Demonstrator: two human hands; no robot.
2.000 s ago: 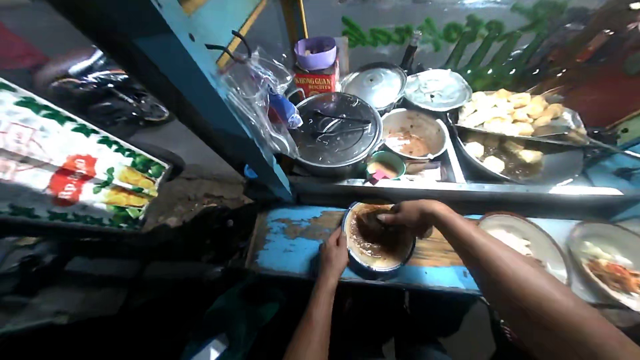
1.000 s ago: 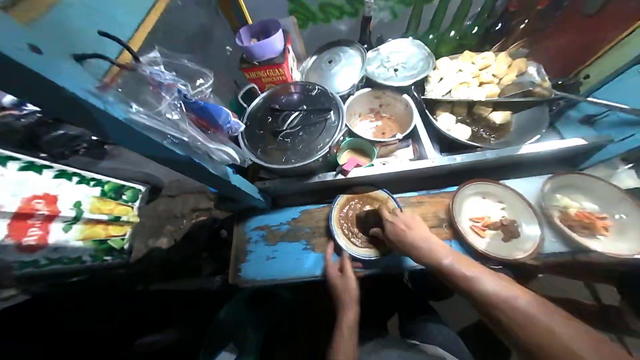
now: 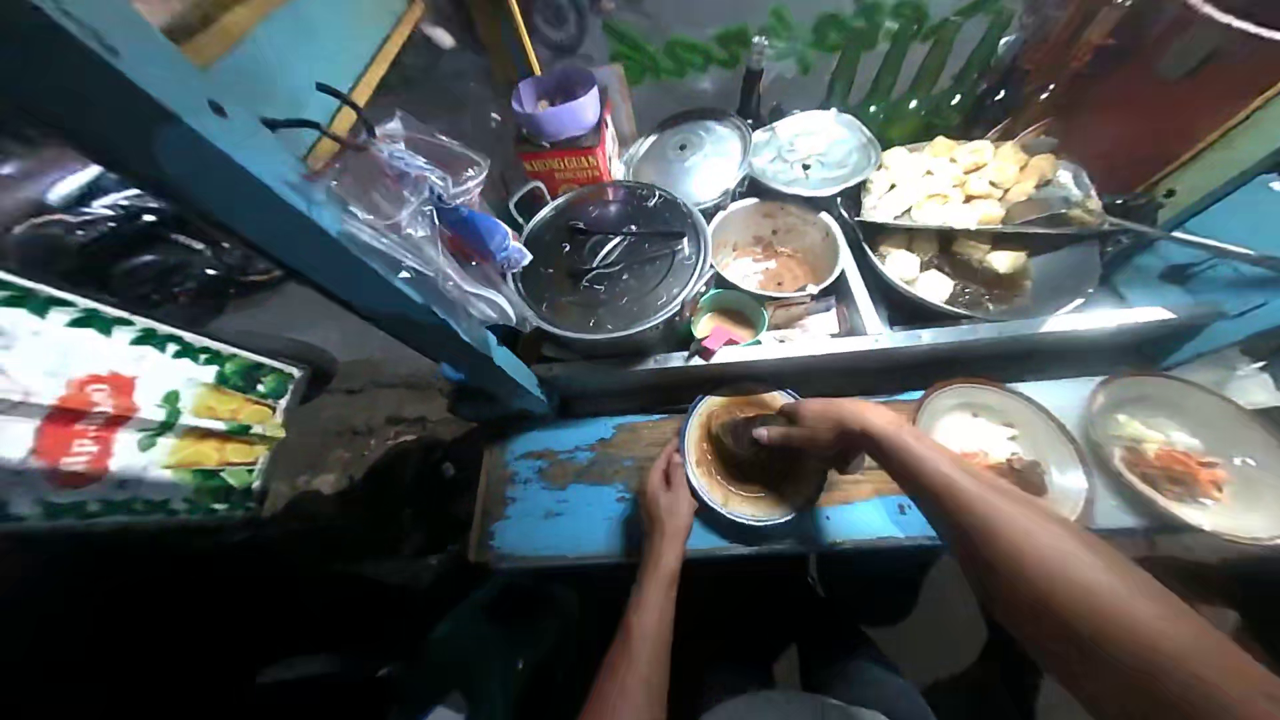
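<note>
A bowl with a dark blue rim [image 3: 728, 506] stands on the worn blue wooden bench, with brown sauce inside. My right hand [image 3: 825, 432] grips a dark pestle or grinding stone [image 3: 742, 438] that sits in the sauce. Against the bowl's left outer side rests my left hand [image 3: 668, 492], its fingers along the rim. Right of the bowl, a plate [image 3: 1072, 497] holds pale and orange food with some brown paste. A second plate [image 3: 1245, 515] farther right carries shredded orange and pale food.
Behind the bench's ledge stand a lidded pot [image 3: 610, 325], a pot with brown residue [image 3: 775, 213], a green cup [image 3: 705, 318] and a wok [image 3: 1060, 290] of frying pieces below a strainer of fried pieces [image 3: 985, 180]. Plastic bags [image 3: 400, 220] hang from the blue post [image 3: 300, 230] at left.
My right hand and the dark tool have shifted within the bowl. My left hand stays at the bowl's side. The view has swung about between frames.
</note>
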